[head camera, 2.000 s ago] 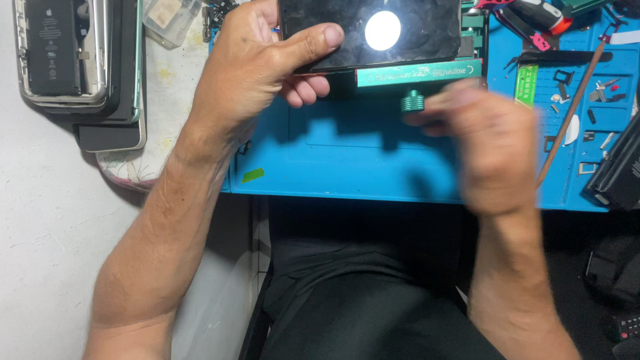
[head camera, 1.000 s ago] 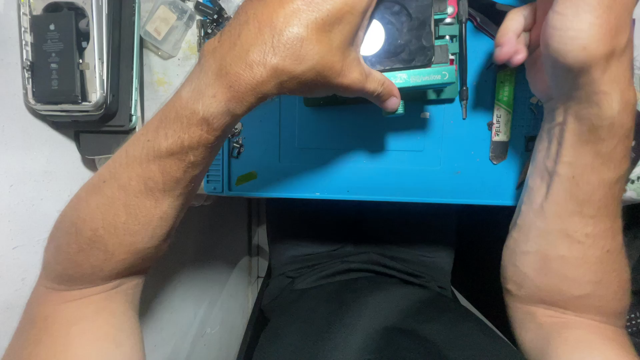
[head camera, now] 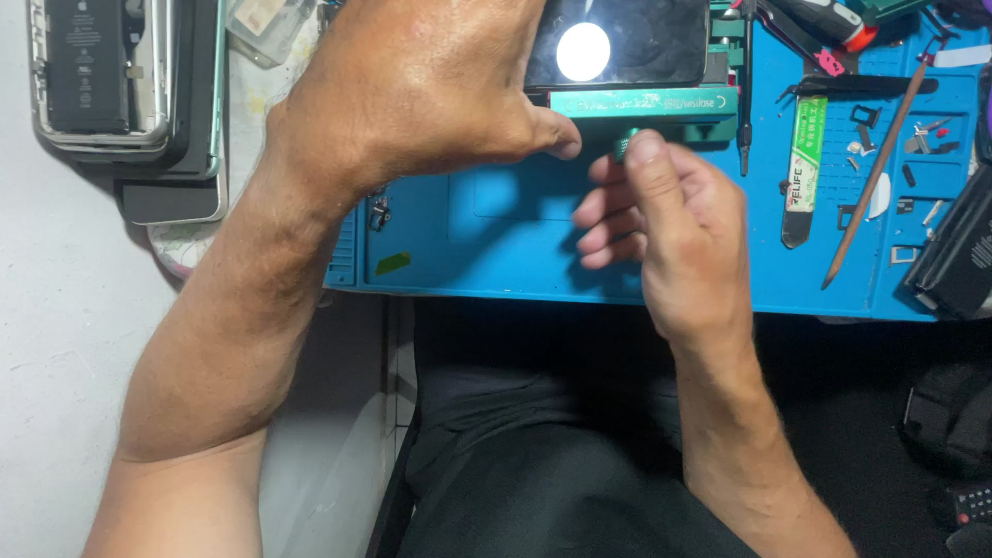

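Note:
A phone with a glossy dark face [head camera: 643,46] lies in a green metal clamp fixture [head camera: 643,103] and mirrors a round white light. My left hand [head camera: 434,85] reaches over the fixture's left end, its thumb below the front bar; its fingers are out of frame, so its hold cannot be told. My right hand [head camera: 666,209] pinches a green knurled knob [head camera: 625,146] in front of the bar between thumb and forefinger, the other fingers curled loosely. A screwdriver [head camera: 745,101] stands along the fixture's right side.
On the blue mat [head camera: 511,263] lie a green-labelled pry blade [head camera: 804,170], a brown pointed stick [head camera: 876,174], black tweezers [head camera: 868,85] and small parts. Opened phone housings [head camera: 147,147] are stacked at left. A black device [head camera: 957,240] lies at the right edge.
My right hand has come from beyond the fixture's right side back to the knob at its front. More of the phone's dark face shows beside my left hand than one second ago.

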